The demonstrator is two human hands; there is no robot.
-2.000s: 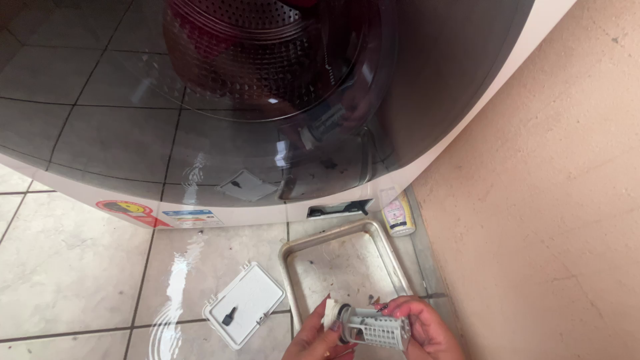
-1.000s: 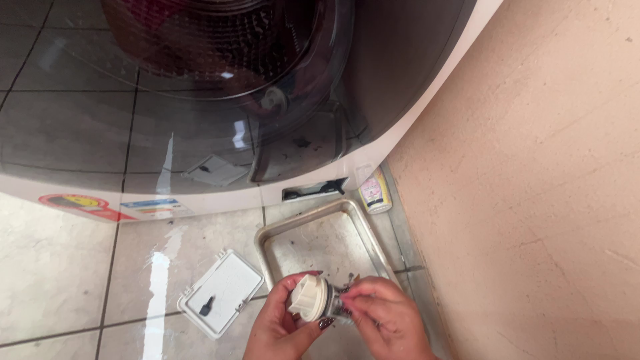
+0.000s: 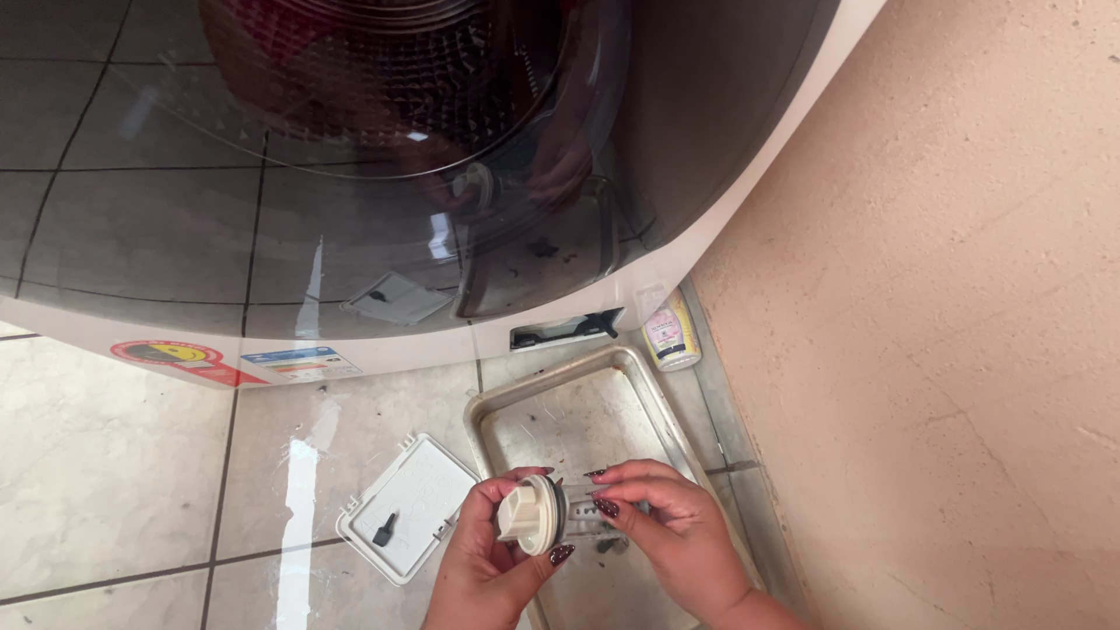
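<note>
A white drain pump filter [image 3: 535, 516] of a washing machine is held level over a metal baking tray [image 3: 494, 404]. My left hand [image 3: 490, 542] grips its ribbed cap end, thumb below and fingers above. My right hand [image 3: 669, 525] has its fingertips on the clear, perforated cage end and partly covers it. A black sealing ring sits between cap and cage. Dark bits of debris lie in the tray under the filter. Left of the tray, a white plastic cover [image 3: 420, 499] lies on the floor with a small black plug [image 3: 384, 529] on it.
The front-loading washing machine [image 3: 420, 350] fills the upper left, with an open filter hatch [image 3: 564, 331] low on its front. A bottle with a yellow and pink label [image 3: 672, 332] stands between machine and wall [image 3: 919, 306]. Wet floor tiles [image 3: 114, 455] lie at left.
Two seconds ago the filter's cage end was turned toward the camera; now its cap faces left and more toward the camera. The right fingers have shifted along the cage.
</note>
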